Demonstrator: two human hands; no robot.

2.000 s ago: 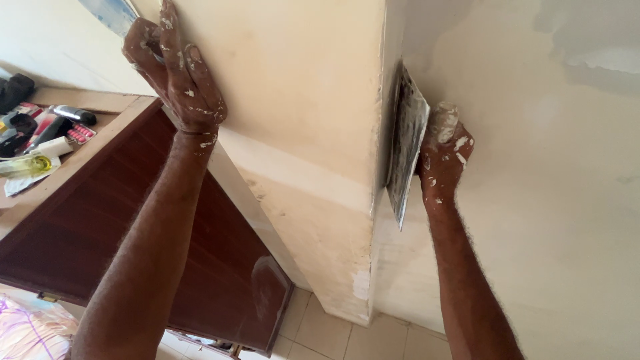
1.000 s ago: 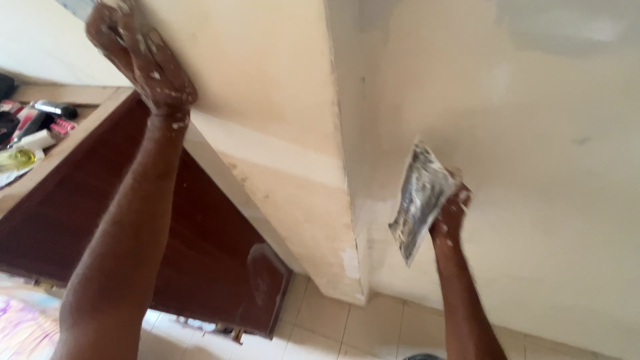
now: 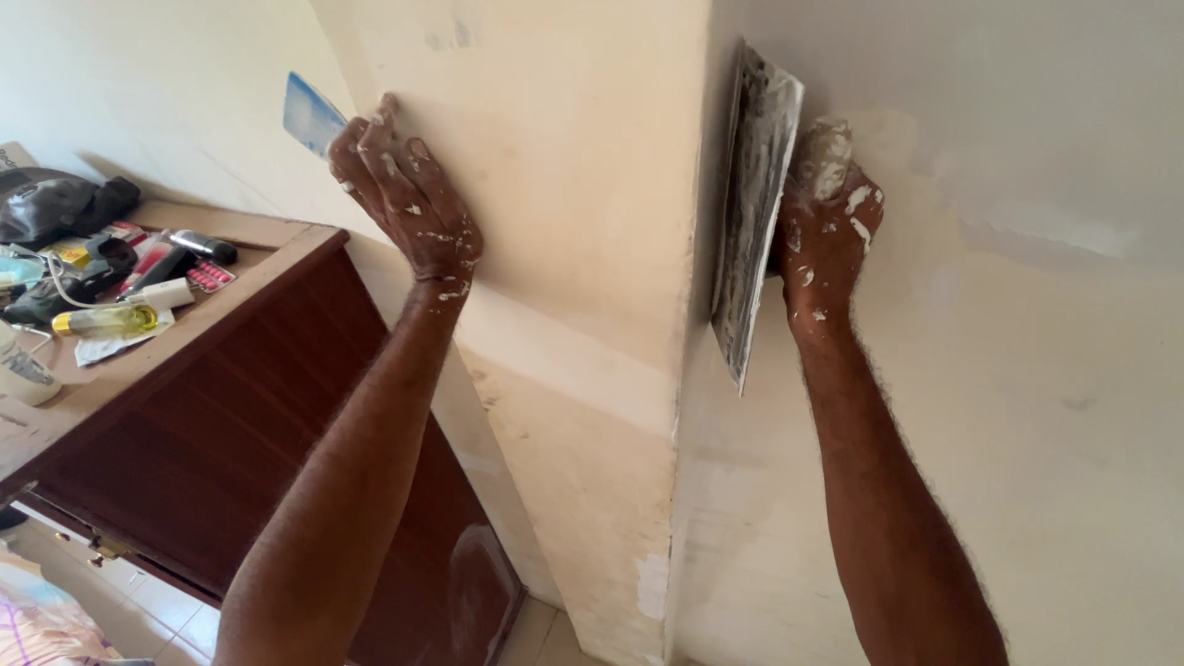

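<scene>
My left hand [image 3: 407, 199], spotted with white compound, holds a putty knife with a blue blade [image 3: 312, 113]; its fingers rest against the face of a cream wall pillar [image 3: 573, 231]. On the right, my right hand [image 3: 828, 222] grips the pale-crusted handle of a steel plastering trowel [image 3: 760, 208]. The trowel's blade stands nearly upright beside the pillar's corner edge, its face smeared with grey and white compound. Whether the blade touches the pillar's side I cannot tell. Behind my right hand is the wall [image 3: 1036, 370], with greyish patches near its top.
A dark red-brown wooden cabinet [image 3: 250, 435] stands at the left. Its top carries a black bag [image 3: 55, 205], a yellow-capped bottle [image 3: 106, 320], a white container [image 3: 23, 370] and several small items. Floor tiles [image 3: 546, 638] show below; patterned cloth [image 3: 46, 610] lies at bottom left.
My right hand has brought the trowel from out over the wall, where it was a second ago, back beside the pillar's corner. My left hand stays against the pillar.
</scene>
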